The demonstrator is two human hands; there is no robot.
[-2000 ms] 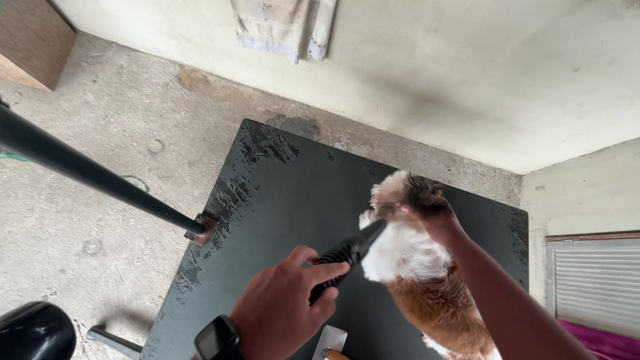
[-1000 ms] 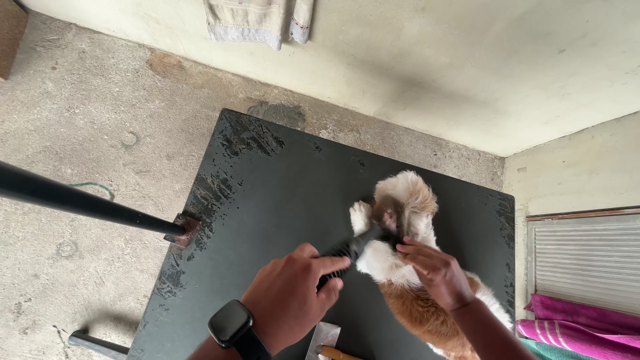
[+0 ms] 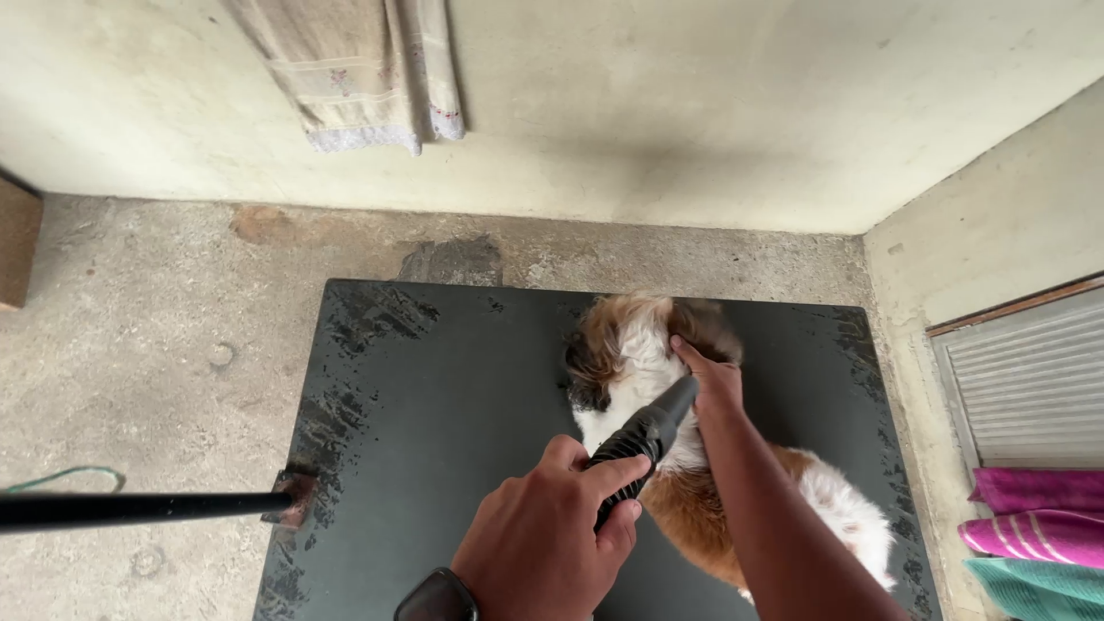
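Observation:
A white, brown and black long-haired dog (image 3: 638, 379) is on a black table (image 3: 448, 405), its head near the far edge and its rump at the lower right. My left hand (image 3: 561, 517), with a smartwatch (image 3: 437, 597) on the wrist, grips the ribbed black hose of a dryer; its nozzle (image 3: 668, 410) points at the fur of the dog's neck. My right hand (image 3: 711, 375) rests at the side of the dog's head, thumb in the fur; the other fingers are mostly hidden, so whether they grip the fur cannot be told.
A black metal post (image 3: 147, 509) is fixed at the table's left edge. A pale towel (image 3: 354, 86) hangs on the wall behind. Folded magenta (image 3: 1035, 530) and teal towels (image 3: 1039, 586) lie at the lower right, below a ribbed panel (image 3: 1026, 388). A brown box (image 3: 17, 246) stands far left.
The dog's head has turned and now lies closer to the far edge. My right hand has moved from the neck up to the side of the head. The view has shifted.

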